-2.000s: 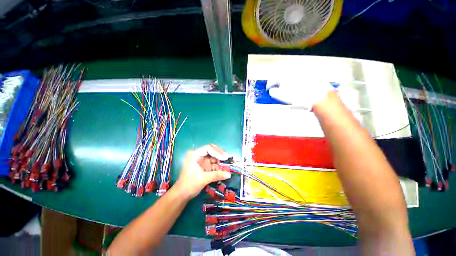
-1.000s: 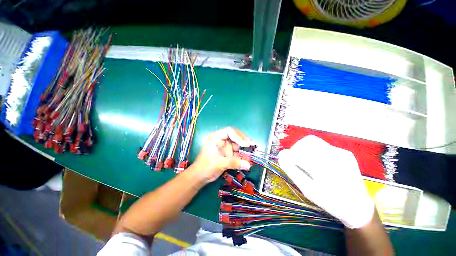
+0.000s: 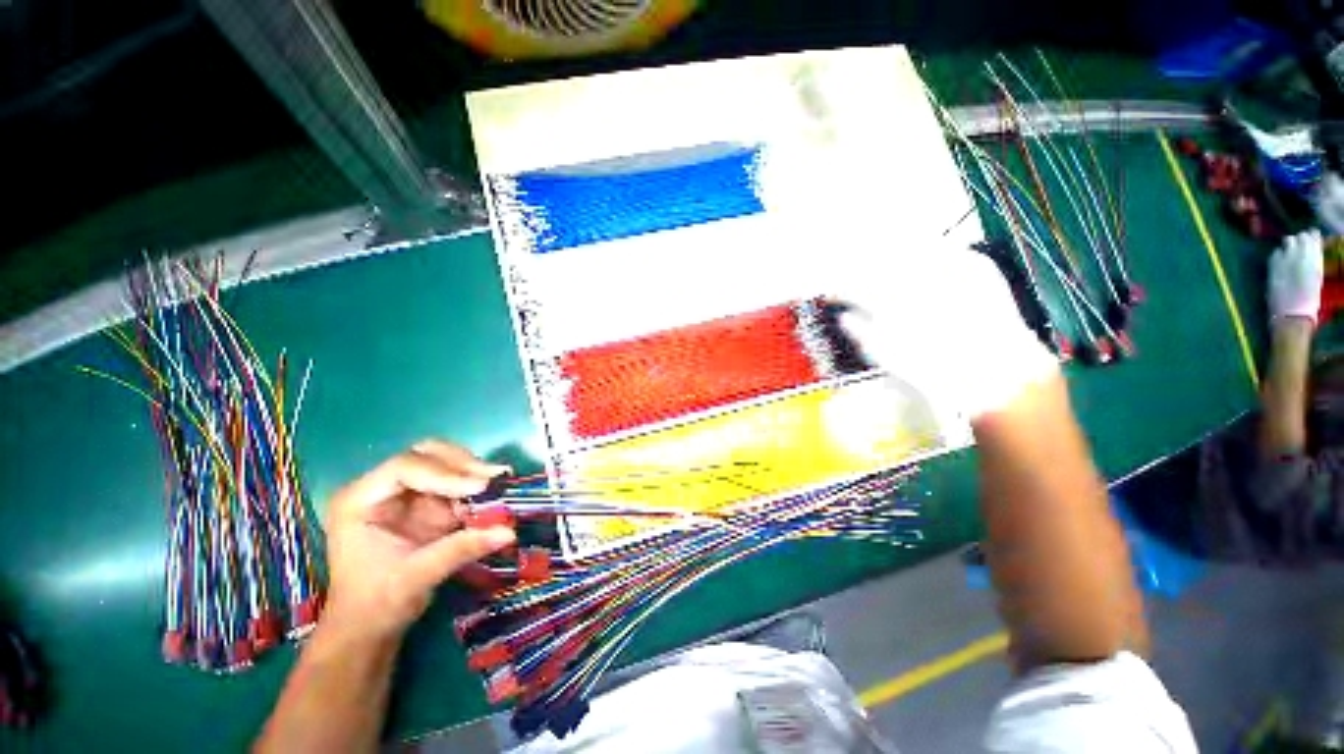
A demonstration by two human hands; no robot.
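My bare left hand (image 3: 406, 530) grips a red connector housing (image 3: 488, 517) with coloured wires running right from it over the tray's near left corner. My right hand (image 3: 943, 332), in a white glove, is over the right part of the wire tray (image 3: 693, 103), blurred and overexposed; its fingers and any held wire cannot be made out. The tray holds blue wires (image 3: 641, 199), red wires (image 3: 693, 368), yellow wires (image 3: 708, 449) and black wires (image 3: 848, 339), partly hidden by the glove. Work-in-progress harnesses (image 3: 634, 589) lie along the tray's near edge.
A harness bundle (image 3: 229, 501) lies on the green bench at left. A sparser pile (image 3: 1069, 236) lies beyond the tray. At far right another person's gloved hand (image 3: 1296, 276) shows near red housings (image 3: 1226, 184). A metal post (image 3: 317, 96) and fan (image 3: 568, 22) stand behind.
The view has swung right. My right hand has moved from beside the held housing to the tray's right part. My left hand still grips the housing and wires.
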